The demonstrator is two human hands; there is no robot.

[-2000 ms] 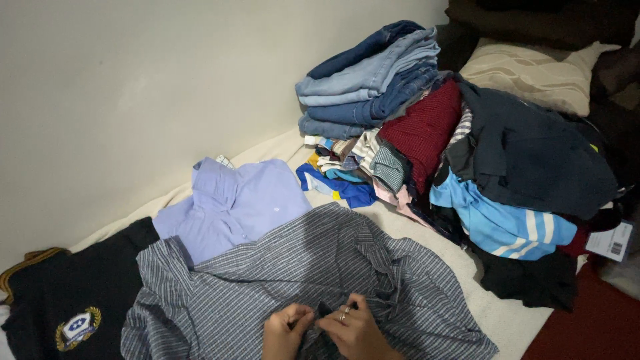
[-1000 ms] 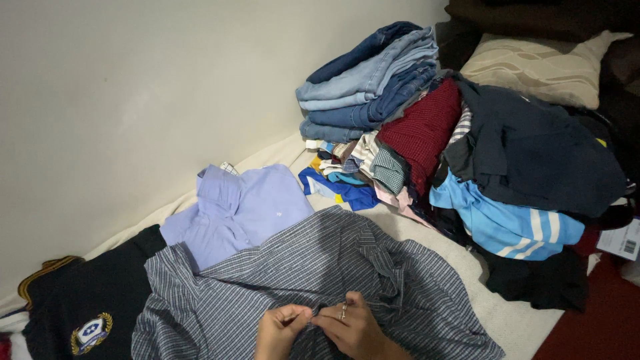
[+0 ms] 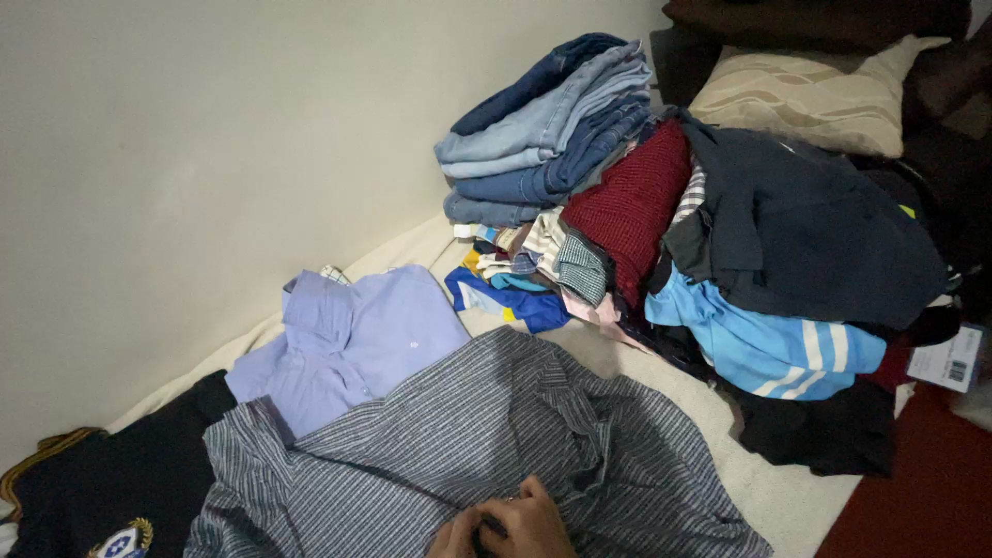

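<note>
A dark grey shirt with pale stripes (image 3: pixel 434 418) lies spread across the bottom middle of the head view. My left hand (image 3: pixel 456 535) and my right hand (image 3: pixel 531 523) meet at its lower middle, the fingers bent and pinching the striped cloth between them. A ring shows on my right hand. What exactly the fingertips hold is hidden behind them. Just beyond the striped shirt lies a lavender collared shirt (image 3: pixel 395 325). At the lower left is a black garment with an embroidered crest (image 3: pixel 116 473).
Folded jeans (image 3: pixel 542 124) are stacked by the wall. Right of them lie a dark red knitted garment (image 3: pixel 632 205), a dark garment (image 3: pixel 821 225) and a light blue striped one (image 3: pixel 759 341). A patterned cushion (image 3: pixel 798 93) rests behind. A pale sheet (image 3: pixel 759 473) lies underneath.
My two hands have come closer together and sit lower in the view, still on the striped shirt. The garments around them lie as before.
</note>
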